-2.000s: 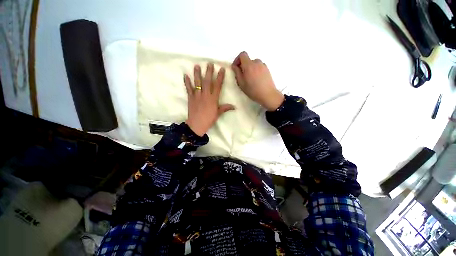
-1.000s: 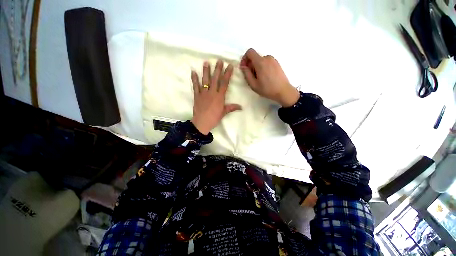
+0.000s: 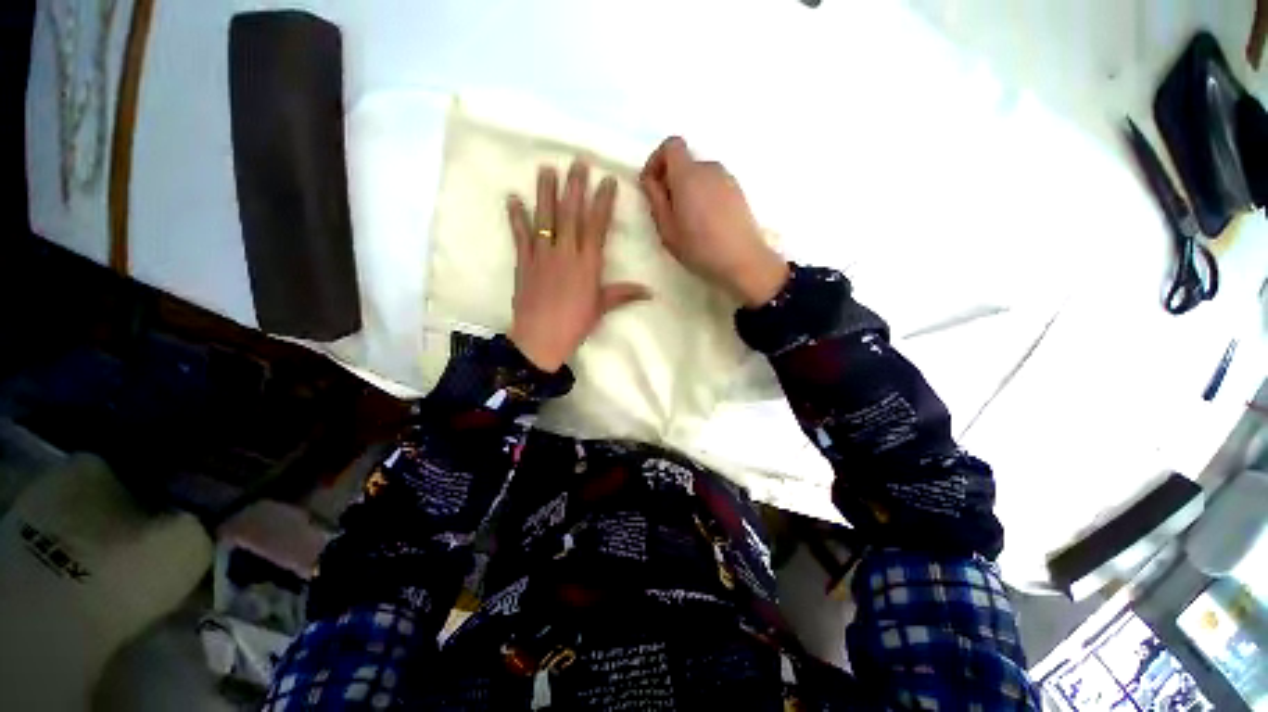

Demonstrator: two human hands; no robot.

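Note:
A cream fabric piece lies on the white cloth covering the table. My left hand rests flat on the cream piece with its fingers spread; a ring shows on one finger. My right hand is at the far edge of the cream piece, with thumb and fingertips pinched together at the fabric edge. Anything thin between the fingertips is too small to see. The woven label is mostly hidden at my left sleeve cuff.
A dark pressing block lies left of the fabric, with a brown curved ruler beyond it. Black-handled shears lie at the right, and another dark block at the lower right. A cream machine body is at lower left.
The view has shifted, so the dark block and fabric sit further right in the picture. My left hand now lies nearer the fabric's left end, and my sleeve covers most of the label. The right hand stays pinched.

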